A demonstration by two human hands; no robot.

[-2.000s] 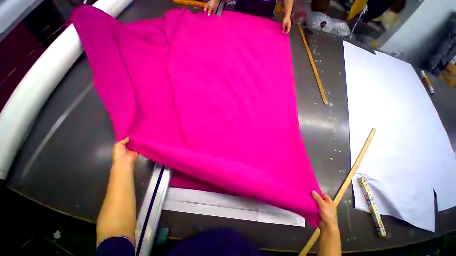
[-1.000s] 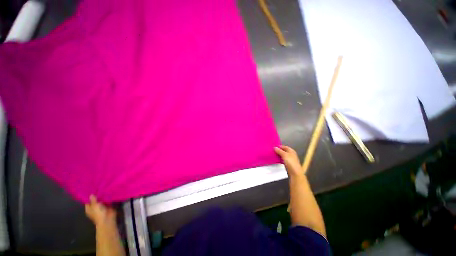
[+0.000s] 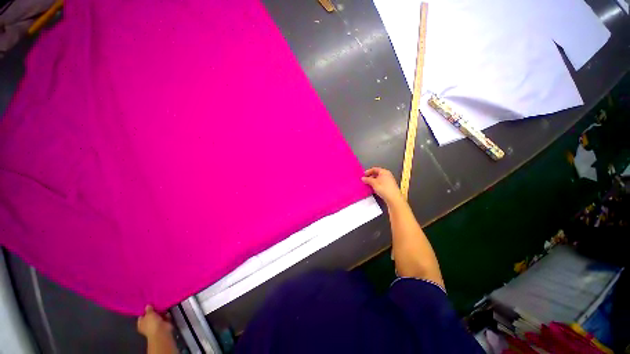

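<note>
The magenta cloth [image 3: 221, 138] lies spread over the dark table, with some creases at its left side. My right hand [image 3: 382, 182] pinches its near right corner. My left hand [image 3: 153, 323] grips its near edge at the lower left, close to the picture's bottom. The silver rail [image 3: 197, 326] comes out from under the cloth beside my left hand; the rest is covered. A white paper strip [image 3: 290, 257] shows along the cloth's near edge.
A long wooden stick [image 3: 412, 124] lies right of the cloth, partly on white sheets [image 3: 504, 55]. A short patterned stick [image 3: 466, 128] lies there too. The dark table's [image 3: 345, 90] near edge runs diagonally. Stacked material [image 3: 556, 287] is at the lower right. A white roll [image 3: 12, 311] shows at the left edge.
The cloth's near edge has come down from a raised fold and lies flatter over the paper strip. Both hands still hold it. The view has turned and moved nearer; the far worker is out of view.
</note>
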